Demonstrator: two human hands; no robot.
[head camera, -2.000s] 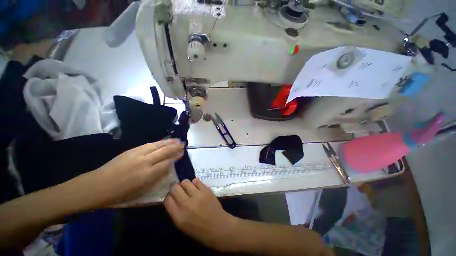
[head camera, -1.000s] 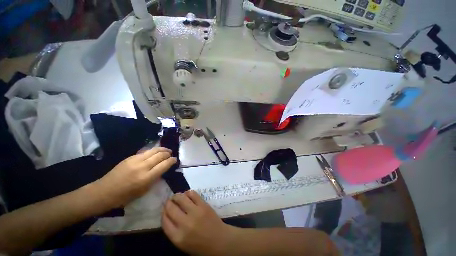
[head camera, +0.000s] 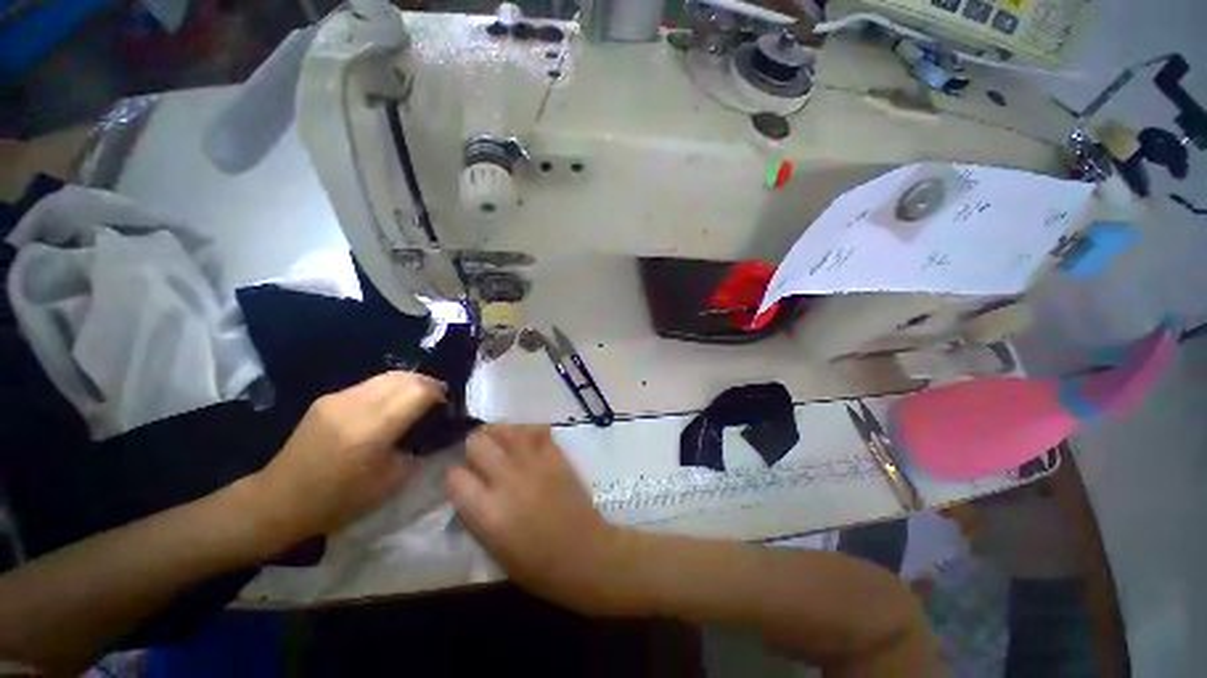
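Note:
A black garment body (head camera: 146, 484) with white lining (head camera: 139, 331) lies at the left of the sewing machine (head camera: 635, 159). A narrow black strip (head camera: 444, 427) runs toward the needle area (head camera: 450, 315). My left hand (head camera: 351, 444) is on the black cloth just below the needle area, fingers closed on the strip. My right hand (head camera: 523, 497) is close beside it, with its fingertips pinching the strip's near end. The exact grip is partly hidden by the fingers.
Dark snips (head camera: 580, 378) lie on the bed right of the needle. A black scrap (head camera: 741, 427), metal snips (head camera: 884, 454) and a pink cone-shaped object (head camera: 986, 427) lie further right. A white paper slip (head camera: 927, 239) hangs on the machine arm.
My right hand has moved up and closer to my left hand. The strip between them, laid out long a second ago, is now bunched or folded. My left hand's fingers are more curled.

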